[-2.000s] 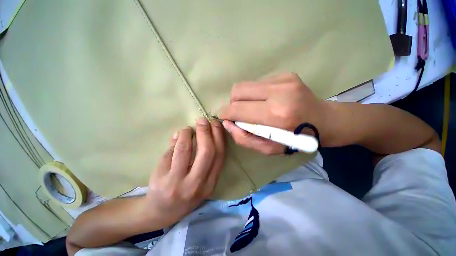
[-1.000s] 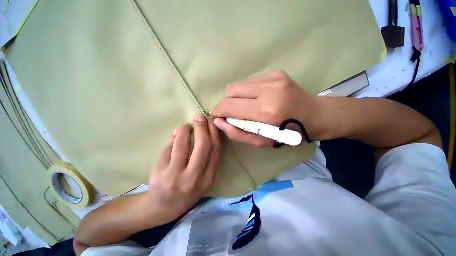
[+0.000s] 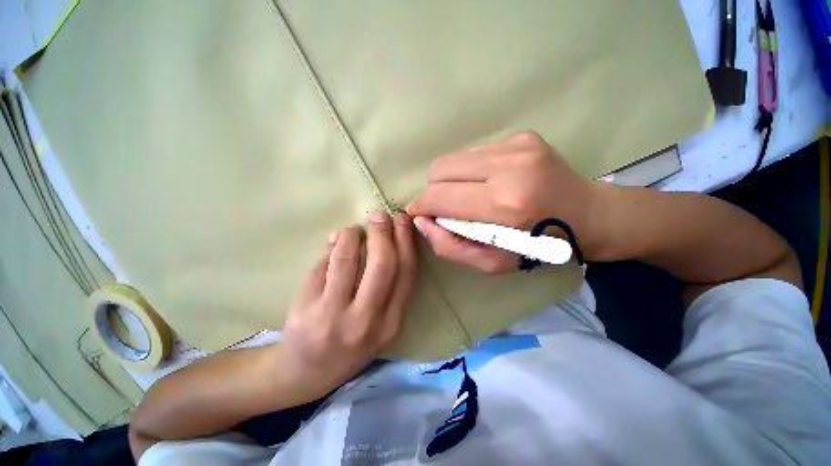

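A khaki bag panel (image 3: 219, 182) lies in front of me, with its stitched seam running diagonally down to my hands. My right hand (image 3: 497, 205) is shut on a white-handled awl (image 3: 501, 238), held low and slanted. The awl's tip is hidden at my fingertips beside the seam. A black cord loops at the handle's rear end. My left hand (image 3: 355, 287) lies on the panel, fingertips at the seam, almost touching my right fingertips. Its thumb is hidden, so its grip is unclear. A tiny dark detail shows at the seam by the fingertips, too small to tell.
A masking-tape roll (image 3: 129, 326) sits at the left on stacked khaki panels (image 3: 46, 273). A dark-headed hammer (image 3: 727, 86) and pink-handled snips (image 3: 767, 82) lie at the upper right. A grey strip (image 3: 649, 168) shows past the panel's right edge. My shirt is against the near edge.
The view shifts slightly between frames. The awl and both hands stay at the same spot by the seam, with only small changes in finger position and awl angle.
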